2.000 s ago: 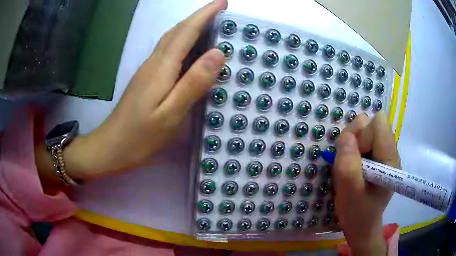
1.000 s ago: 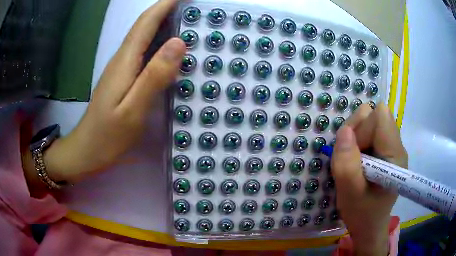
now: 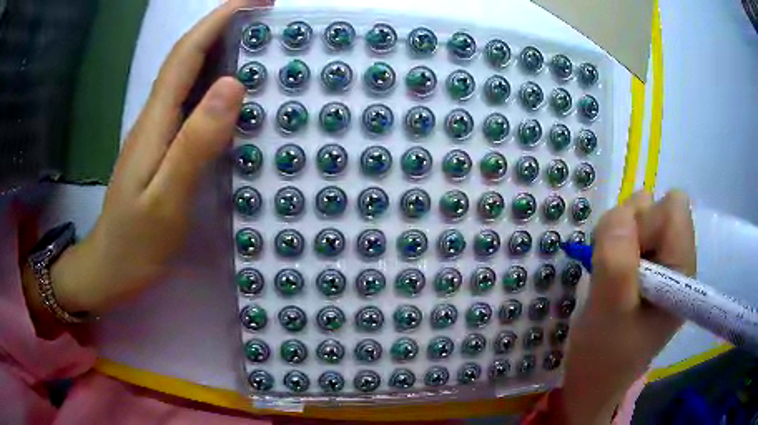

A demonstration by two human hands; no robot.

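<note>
A clear component tray (image 3: 399, 392) lies on the white bench, filled with rows of round metal-rimmed components (image 3: 413, 203) with dark green centres. My left hand (image 3: 170, 166) holds the tray's left edge, with the thumb on its upper left rim beside the components. My right hand (image 3: 636, 290) grips a white paint marker (image 3: 698, 300) like a pen. The marker's blue tip is at a component near the right end of a middle row. I cannot tell whether it touches. The right hand hides part of the tray's lower right edge.
A dark green mat (image 3: 104, 100) and a blurred dark grey stack (image 3: 33, 83) are at the upper left. A tan-grey board (image 3: 611, 29) is at the upper right. Yellow tape (image 3: 633, 141) runs along the right side and the front edge of the bench (image 3: 706, 166).
The tray has moved left with my left hand. The marker tip has shifted slightly right and now sits at a component further right in the row. The marker stays in my right hand.
</note>
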